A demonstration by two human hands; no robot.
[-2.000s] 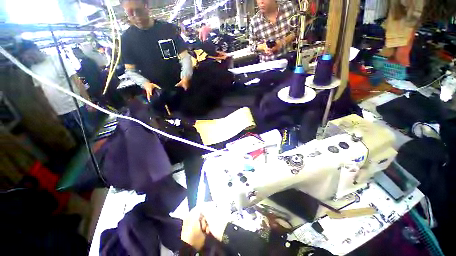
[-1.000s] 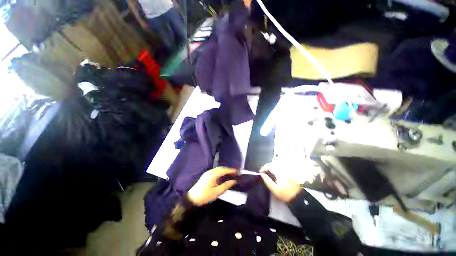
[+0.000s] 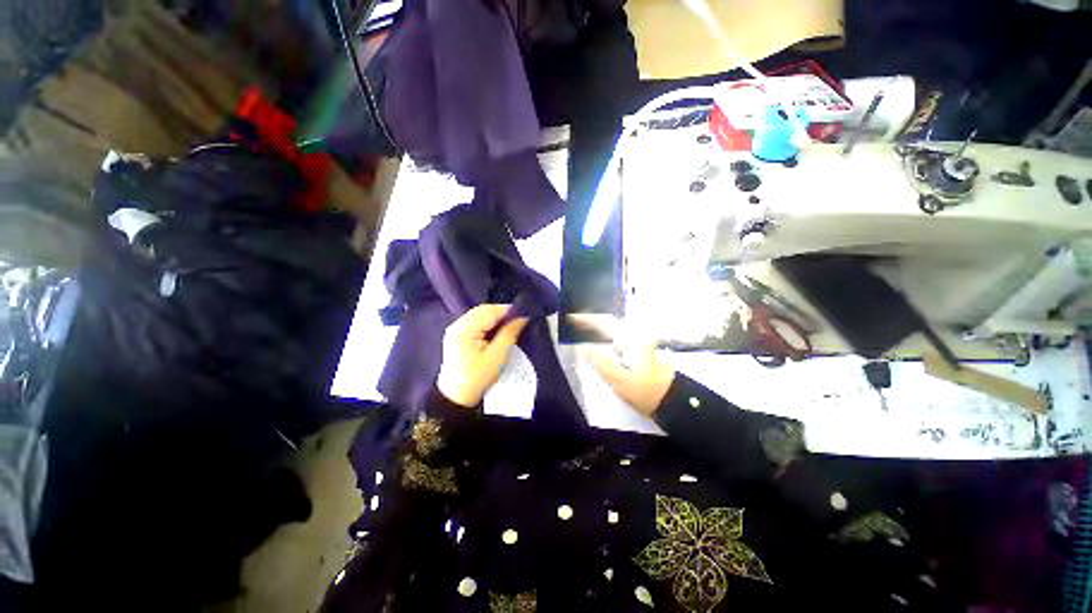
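Purple fabric panels (image 3: 449, 281) lie bunched on the white table left of the sewing machine (image 3: 826, 180) and trail down toward my lap. My left hand (image 3: 477, 354) pinches the edge of this cloth between thumb and fingers. My right hand (image 3: 632, 369) is at the front left of the machine, below the needle area, with its fingers pointing left. Whether it holds anything is not clear. The needle and presser foot are lost in glare. Scissors or snips (image 3: 784, 332) with reddish handles lie on the machine bed right of my right hand.
Black garment bundles (image 3: 228, 258) heap at the left. More purple cloth (image 3: 461, 90) hangs at the table's far left. A tan strip (image 3: 988, 386) lies right under the machine arm. A cream-yellow piece (image 3: 730, 34) lies behind the machine. Blue-and-red items (image 3: 778, 129) sit on the machine head.
The view has swung down to the table. Since one second ago my hands have moved apart, and the thin white line between them is gone. My left hand now pinches the purple cloth.
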